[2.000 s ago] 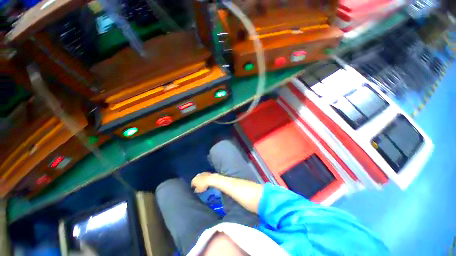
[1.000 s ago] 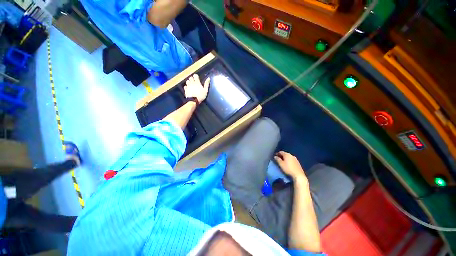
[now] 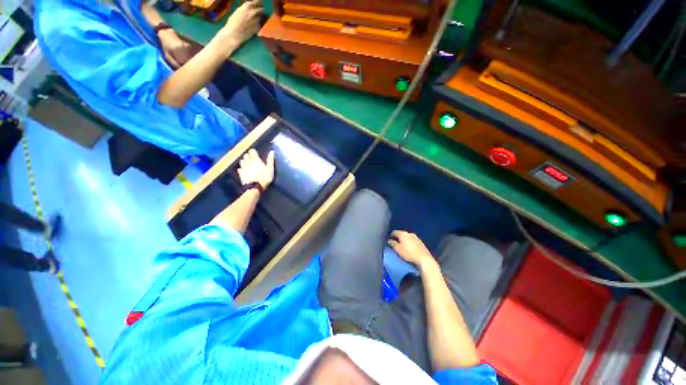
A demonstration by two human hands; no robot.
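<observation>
My left hand (image 3: 256, 170) lies palm down with fingers apart in the carton (image 3: 259, 129), at the left edge of a glossy black tablet (image 3: 305, 167). It does not visibly grip the tablet. The tablet lies flat in the upper recess of the black foam and reflects white light. The nearer recess is dark, and its contents cannot be made out. My right hand (image 3: 407, 247) rests over my lap between my knees, fingers loosely bent, with nothing visible in it.
Orange-brown presses (image 3: 481, 139) stand on the green bench (image 3: 353, 113) ahead. A pale hose (image 3: 575, 272) loops before them. A red tray (image 3: 534, 323) is beside my right leg; a white tray (image 3: 662, 361) is cut off beyond. A co-worker's blue sleeve (image 3: 128, 83) is at upper left.
The view has swung left from the red and white trays to the carton. My left hand has come onto the foam beside the tablet. The co-worker's arm now reaches to the bench.
</observation>
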